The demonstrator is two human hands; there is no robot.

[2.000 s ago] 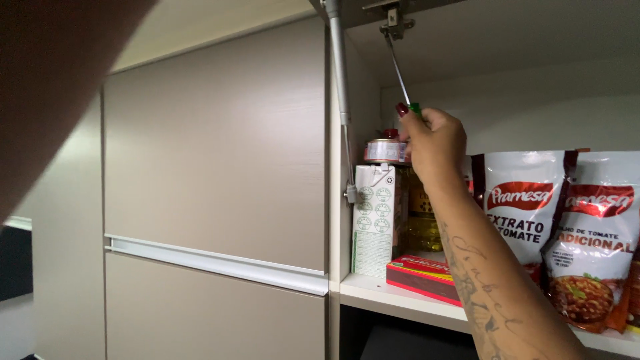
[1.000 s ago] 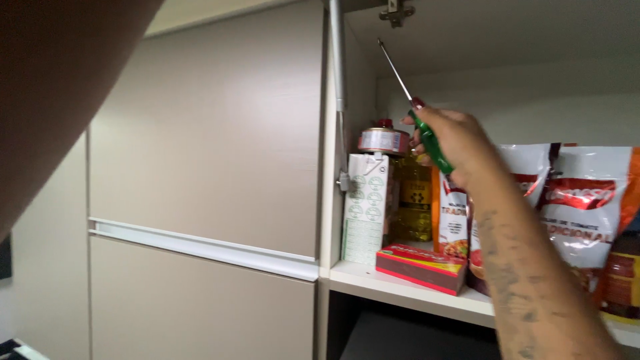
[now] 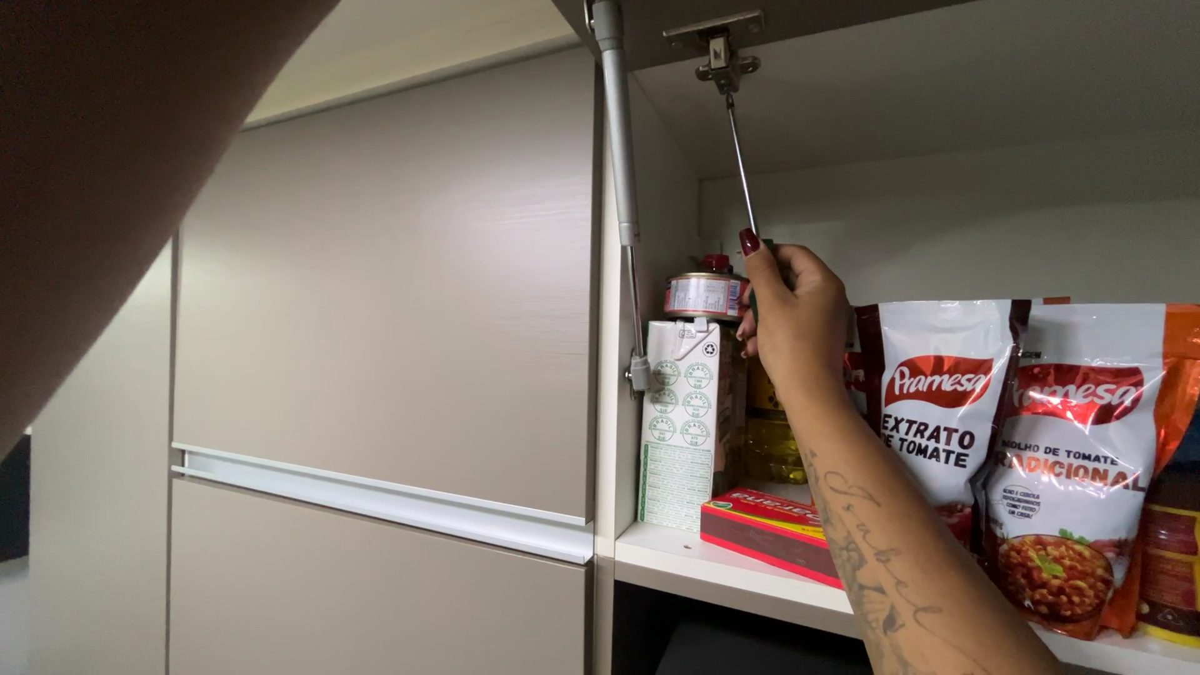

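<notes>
My right hand is closed around the green handle of a screwdriver, mostly hidden by the fingers. The metal shaft points up, its tip at the underside of a metal cabinet hinge. That hinge joins the raised door to the cabinet's top panel. A grey gas strut runs down on the left to a mount on the side wall. A dark, blurred arm crosses the upper left; my left hand itself is out of frame.
On the shelf stand a carton with a small can on top, a red box, a bottle of yellow oil and tomato product pouches. Closed cabinet fronts with a metal handle rail are at left.
One second ago the screwdriver tip was away from the hinge, with its green handle showing. My right hand has since brought the tip up to the hinge.
</notes>
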